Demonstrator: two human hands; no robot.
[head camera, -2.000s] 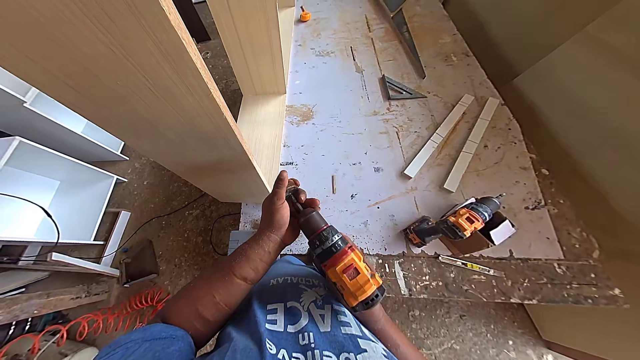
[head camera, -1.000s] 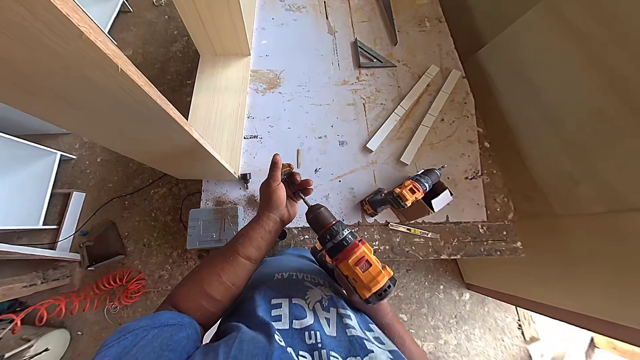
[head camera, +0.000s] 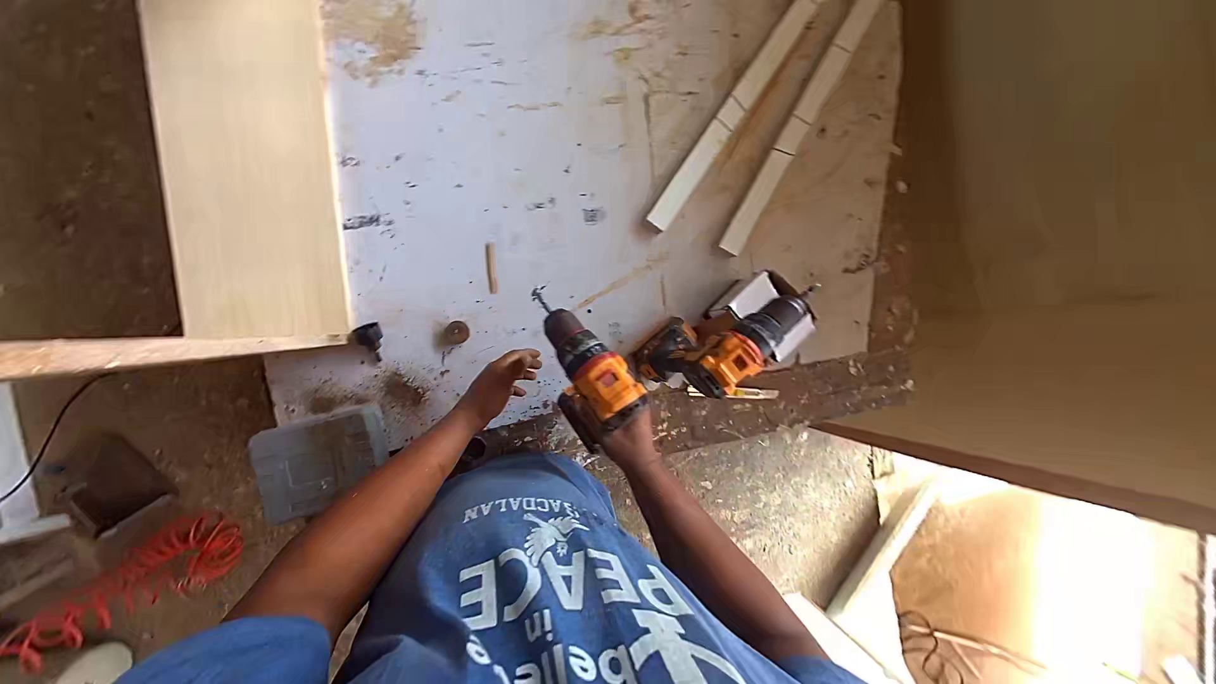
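Observation:
My right hand (head camera: 631, 435) grips an orange and black cordless drill (head camera: 600, 378) by its handle, with a bit (head camera: 541, 300) in the chuck pointing up and left over the worktable (head camera: 456, 171). Just left of the drill, my left hand (head camera: 503, 382) is apart from it, its fingers slightly curled and nothing seen in them. A small round brown piece (head camera: 456, 332) and a short wooden stick (head camera: 491, 268) lie beyond my left hand. Right of the held drill lies a second orange cordless drill (head camera: 731, 356), against a small open box (head camera: 793, 337).
Two pale wooden strips (head camera: 731, 114) (head camera: 788, 142) lie at the upper right. A wooden cabinet panel (head camera: 252, 171) stands at the left, near a small black part (head camera: 368, 336). A grey plastic case (head camera: 318, 461) sits by the table edge. A red coiled hose (head camera: 142, 575) lies lower left.
My left hand has come away from the drill's front end, where it was before. The bit now shows in the chuck. The view has shifted closer to the near table edge.

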